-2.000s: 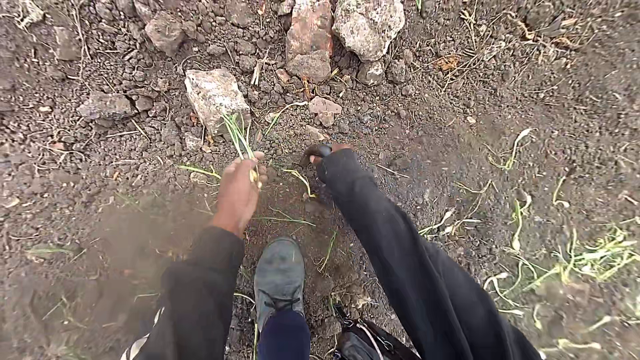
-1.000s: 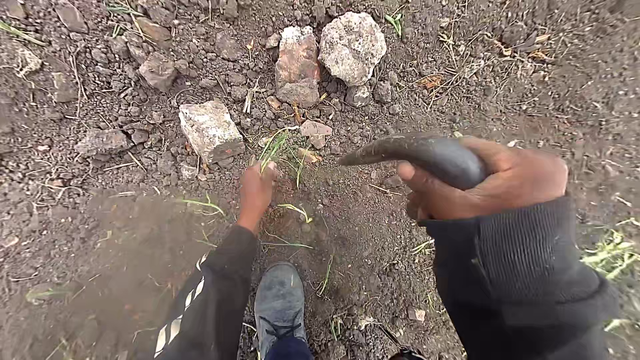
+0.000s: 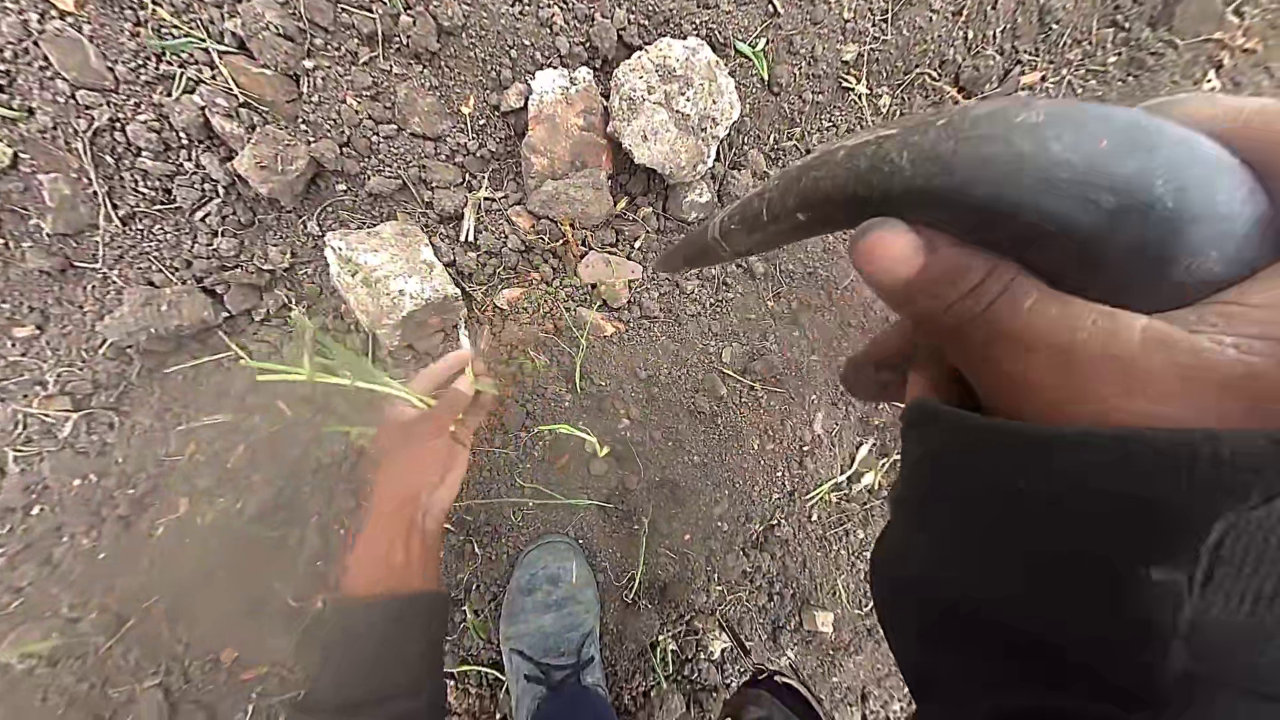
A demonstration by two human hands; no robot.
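My left hand is low over the soil, shut on a small bunch of green plant stems that stick out to the left; a pale rock lies just beyond its fingertips. At the right, close to the camera, my right hand grips a dark, smooth, curved horn-like object. Its narrow tip points left and down, over the ground. The thick end rests in the palm and partly leaves the frame.
A reddish stone and a rough pale rock stand side by side at the top. Loose green stems lie on the crumbly soil. A grey shoe is at the bottom, with part of a dark shoe beside it.
The right hand has come up from near the soil, bringing the curved object close to the camera. The left hand's bunch pointed upward two seconds ago and now points left.
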